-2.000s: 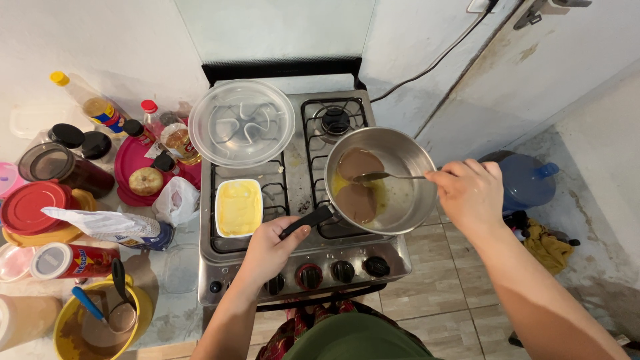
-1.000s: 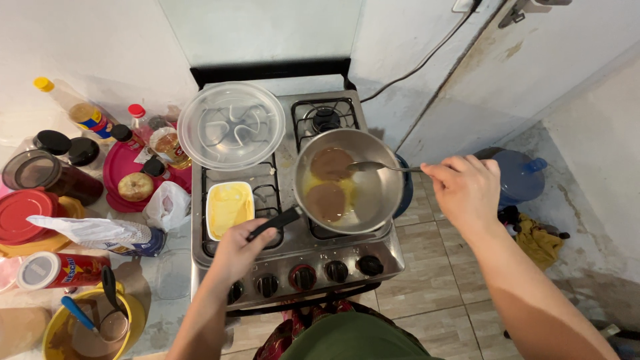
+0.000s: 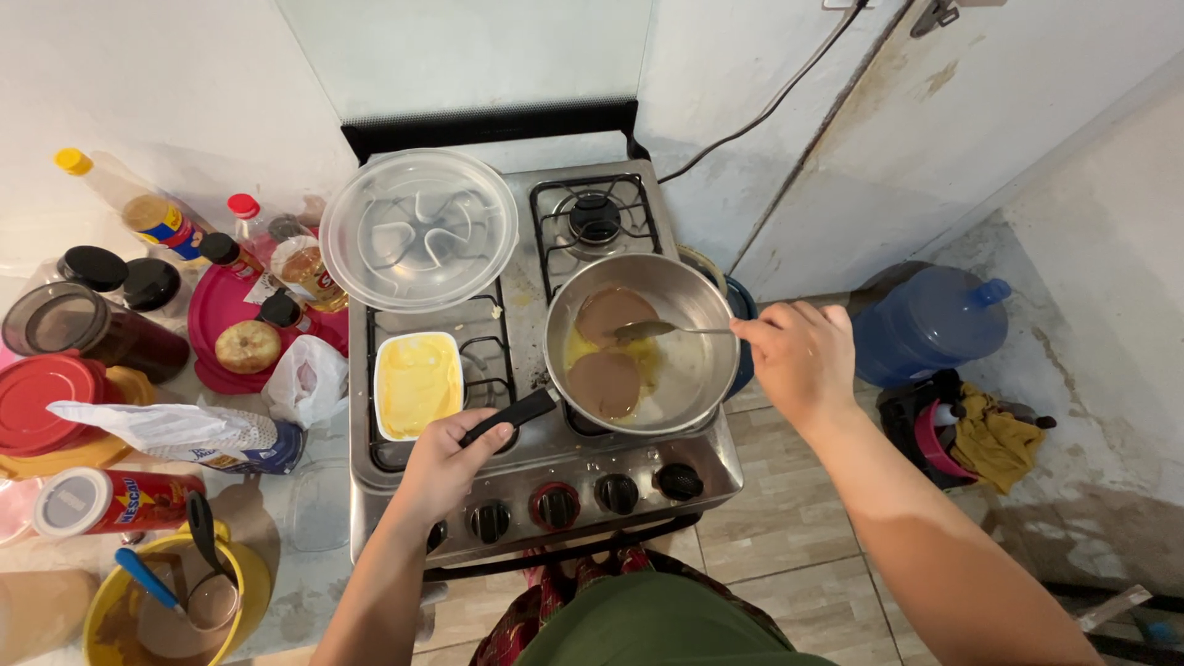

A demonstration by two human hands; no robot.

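My left hand (image 3: 455, 460) is closed around the black handle of a metal pan (image 3: 689, 393) on the front right burner of the gas stove. In the pan lie two rounds of brown batter (image 3: 604, 383) with yellow melted fat around them. My right hand (image 3: 803, 356) grips the handle end of a metal spoon (image 3: 645, 329) from the right, its bowl over the upper round near where the two meet. Left of the pan, an open tub of margarine (image 3: 418, 384) rests on the front left burner.
A clear plastic lid (image 3: 421, 231) covers the back left burner. On the counter at left are a yellow bucket (image 3: 254, 592) of brown batter with utensils in it, bottles, jars and a red cocoa can (image 3: 139, 502). A blue water jug (image 3: 930, 326) stands on the floor at right.
Since two seconds ago the pan has shifted on the stove, and the spoon has moved within it. Both hands keep their holds. The view has shifted slightly.
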